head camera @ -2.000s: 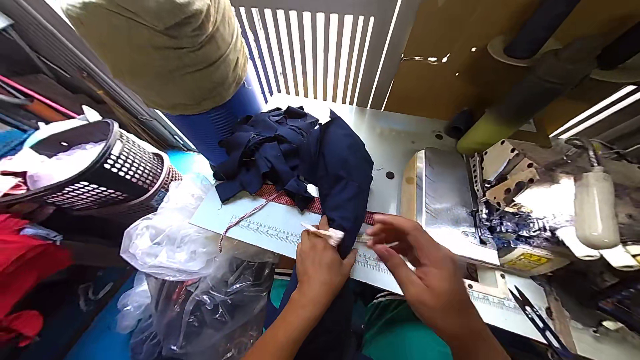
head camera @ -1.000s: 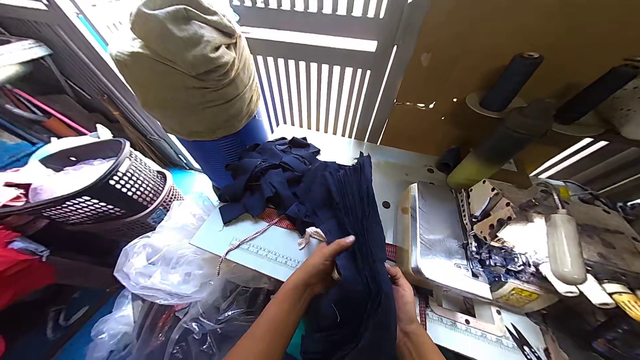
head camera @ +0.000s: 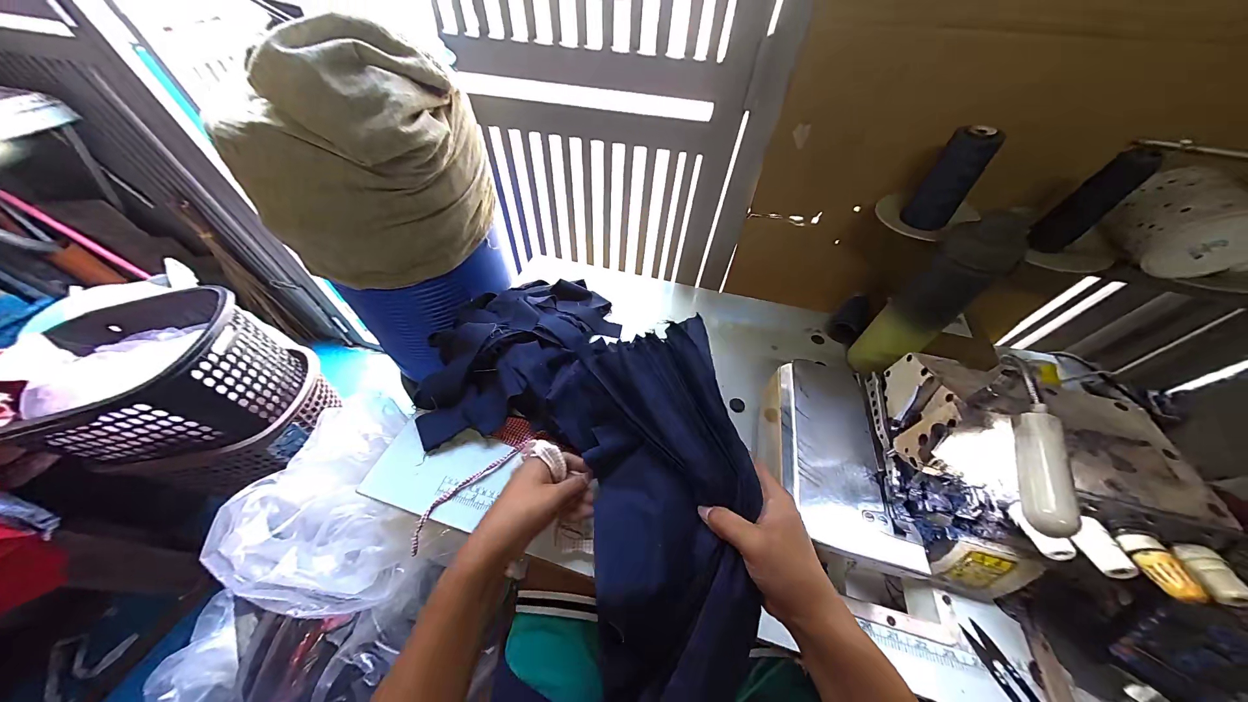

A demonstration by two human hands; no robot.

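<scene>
A bundle of navy fabric pieces (head camera: 653, 487) hangs from the table towards my lap. My right hand (head camera: 770, 546) grips its right side, thumb on top. My left hand (head camera: 536, 502) is at the bundle's left edge, with a white cloth wrap on one finger; its fingertips are partly hidden, so its hold is unclear. A heap of navy fabric strips (head camera: 507, 341) lies behind the bundle. By my left hand, a red and white cord (head camera: 458, 497) trails over a pale board with ruler markings (head camera: 400, 478).
On the right stands a sewing machine (head camera: 848, 458) with thread cones (head camera: 954, 177) behind it and black thread snips (head camera: 994, 663) in front. A blue barrel (head camera: 390, 317) under tan cloth, a black perforated basket (head camera: 146, 424) and clear plastic bags (head camera: 302, 536) are on the left.
My left hand has moved from the bundle's middle to its left edge. My right hand has come up along the right side, and the bundle is spread wider.
</scene>
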